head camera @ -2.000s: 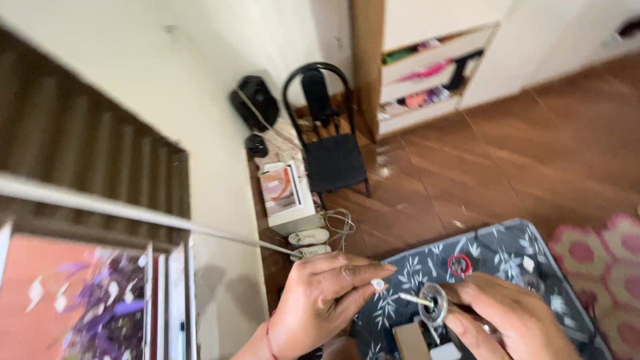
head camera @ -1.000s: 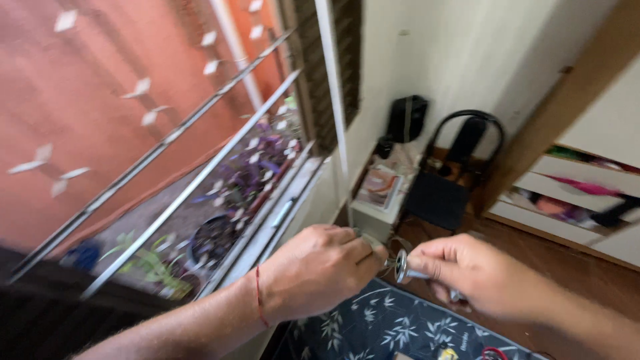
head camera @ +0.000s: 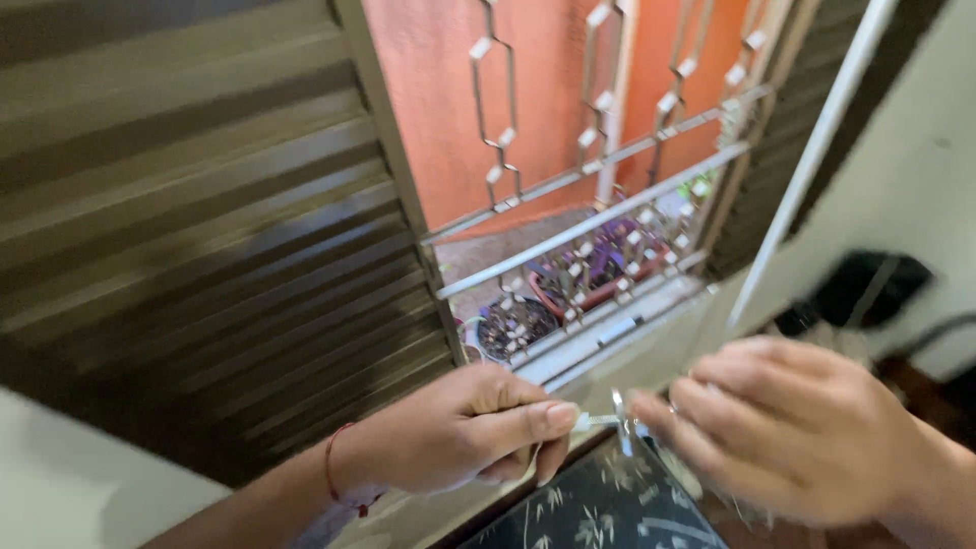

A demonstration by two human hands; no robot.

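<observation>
My left hand (head camera: 488, 431), with a red string bracelet on its wrist, pinches a small white plug-like piece (head camera: 583, 422) between thumb and index finger. From that piece a thin threaded screw (head camera: 605, 419) runs right to a shiny round metal disc (head camera: 622, 422), seen nearly edge-on. The fingertips of my right hand (head camera: 770, 427) are at the disc's far side; that hand is blurred, and its hold on the part behind the disc is mostly hidden. A dark cloth (head camera: 602, 503) with a pale leaf pattern lies below both hands.
Ahead is a window with metal bars (head camera: 595, 221), and potted plants (head camera: 518, 324) stand outside. A brown slatted shutter (head camera: 229, 229) fills the left. A white pole (head camera: 812, 164) slants at the right, near a dark object (head camera: 873, 288) and the black chair (head camera: 945, 343).
The view has swung left to the window. The white piece and the metal disc, apart two seconds ago, are now joined in line by the screw between my hands.
</observation>
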